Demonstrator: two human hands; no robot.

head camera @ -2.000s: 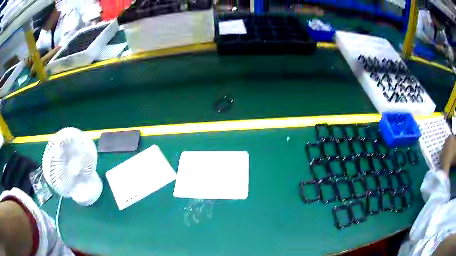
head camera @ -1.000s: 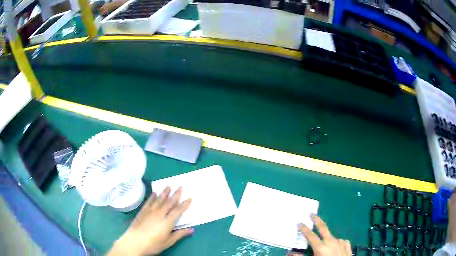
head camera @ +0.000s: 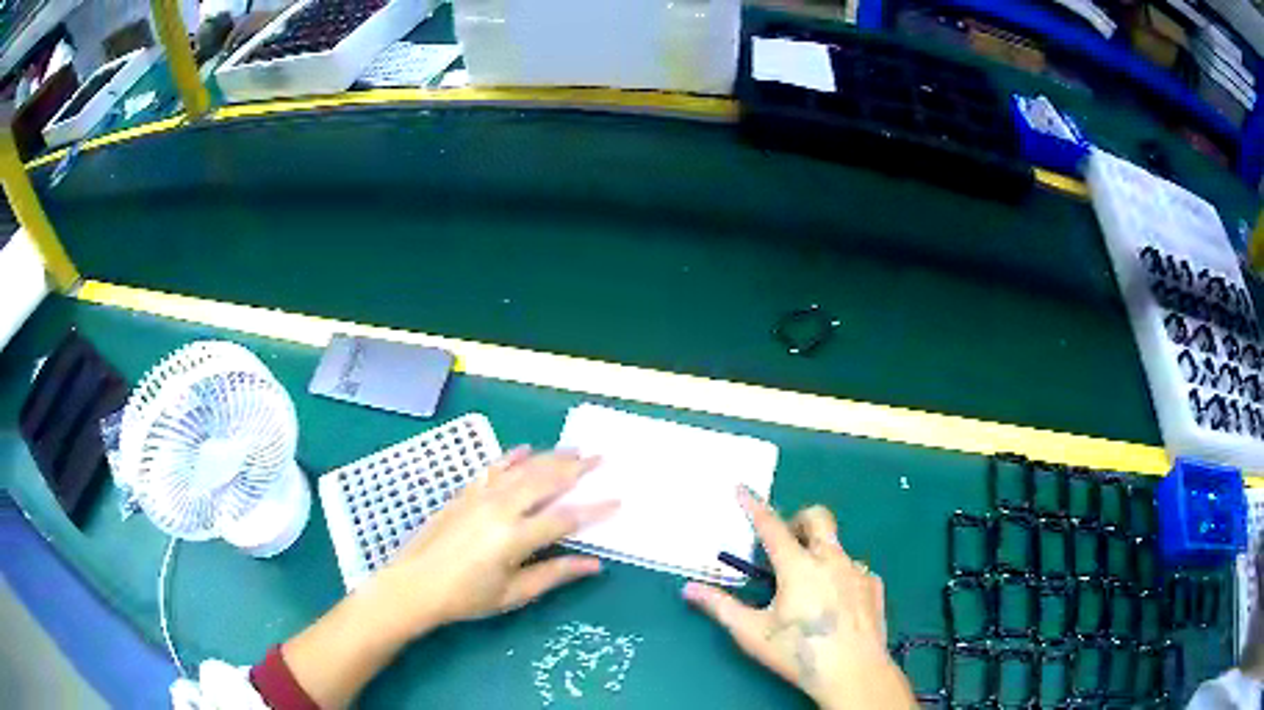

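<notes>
My left hand [head camera: 485, 548] lies with fingers spread over the left edge of a plain white flat tray or lid [head camera: 665, 486]. My right hand [head camera: 818, 596] is at its right edge, with a slim black tool, likely tweezers [head camera: 746, 566], between thumb and fingers. A white grid tray [head camera: 402, 486] with rows of small dark spots lies left, partly under my left forearm and hand. Small clear-whitish parts [head camera: 585, 663] lie scattered on the green mat below the plain tray.
A white fan [head camera: 208, 444] and a grey flat rectangle [head camera: 383, 375] are at left. Rows of black frames [head camera: 1060, 555] and a blue bin [head camera: 1203, 511] are at right. One black ring [head camera: 804, 330] lies on the belt beyond the yellow edge [head camera: 665, 391].
The left tray's plain white top has given way to a visible grid. My left hand has moved right onto the plain tray. The black tool now shows at my right hand. The view has shifted.
</notes>
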